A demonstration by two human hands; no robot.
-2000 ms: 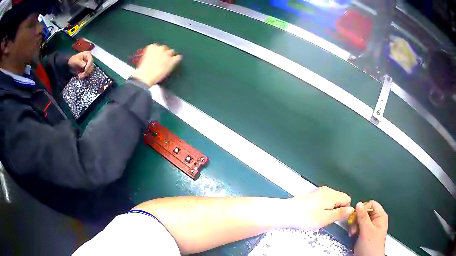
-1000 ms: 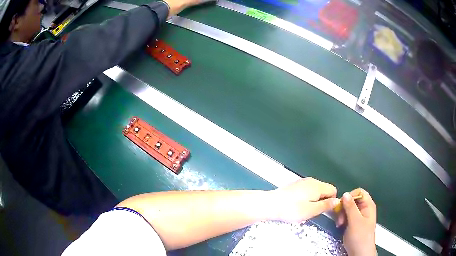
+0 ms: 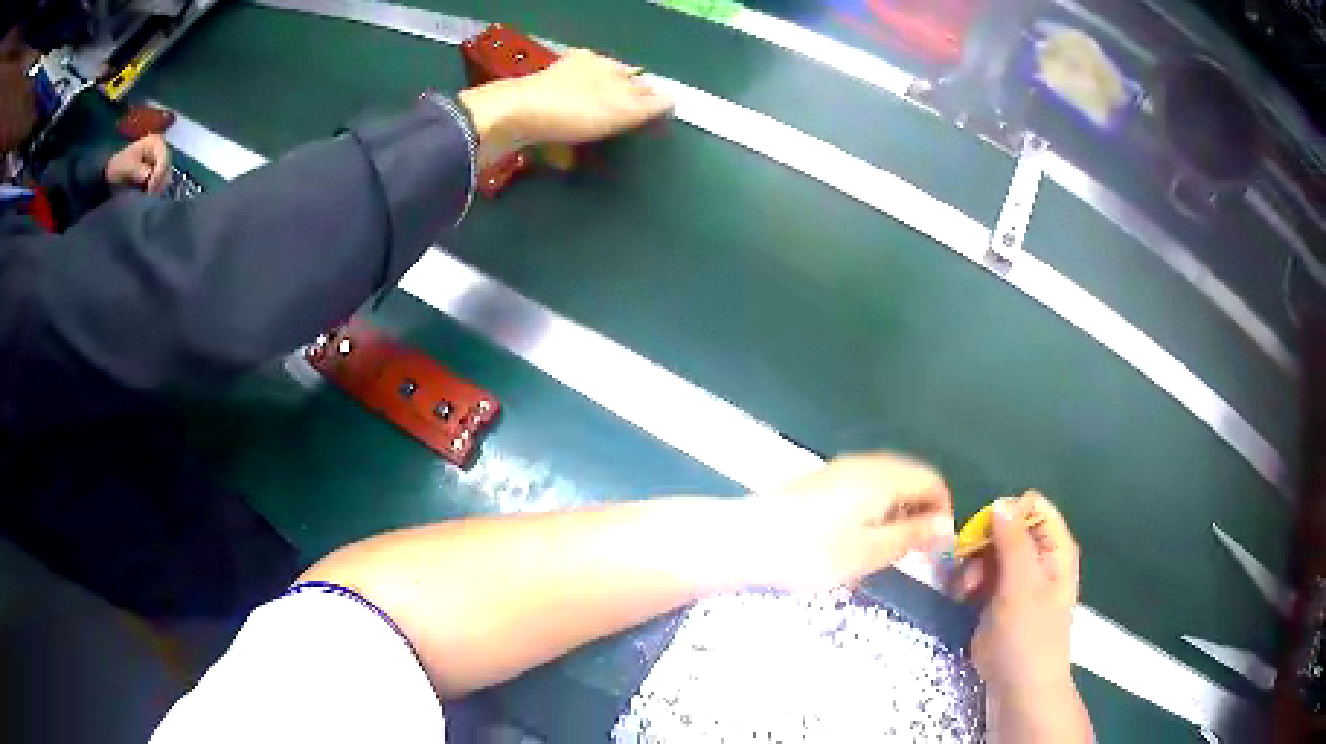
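Note:
My left hand (image 3: 877, 512) reaches in from the lower left, blurred, its fingertips close to my right hand; whether it holds anything cannot be told. My right hand (image 3: 1022, 570) pinches a small yellow tool (image 3: 977, 532), perhaps tweezers or a pick, pointing toward my left fingers. Below both hands lies a sheet of tiny silver parts (image 3: 814, 672), glaring white and cut off by the bottom edge. A red-brown fixture (image 3: 422, 395) with small shiny parts in its seats lies left of my forearm, its far end beside the neighbour's sleeve.
A neighbour's dark sleeve (image 3: 262, 240) crosses the left side; that person's hand (image 3: 575, 105) is over more red-brown fixtures (image 3: 506, 55). Pale metal strips (image 3: 625, 381) cross the green surface, with a metal bracket (image 3: 1018, 204) at the far right. A blue-edged tray (image 3: 1079, 73) stands beyond.
The view has shifted, so things sit further left and up. My left fingers have drawn slightly away from the yellow tool. The neighbour's hand has come back into view over fixtures near the far strip.

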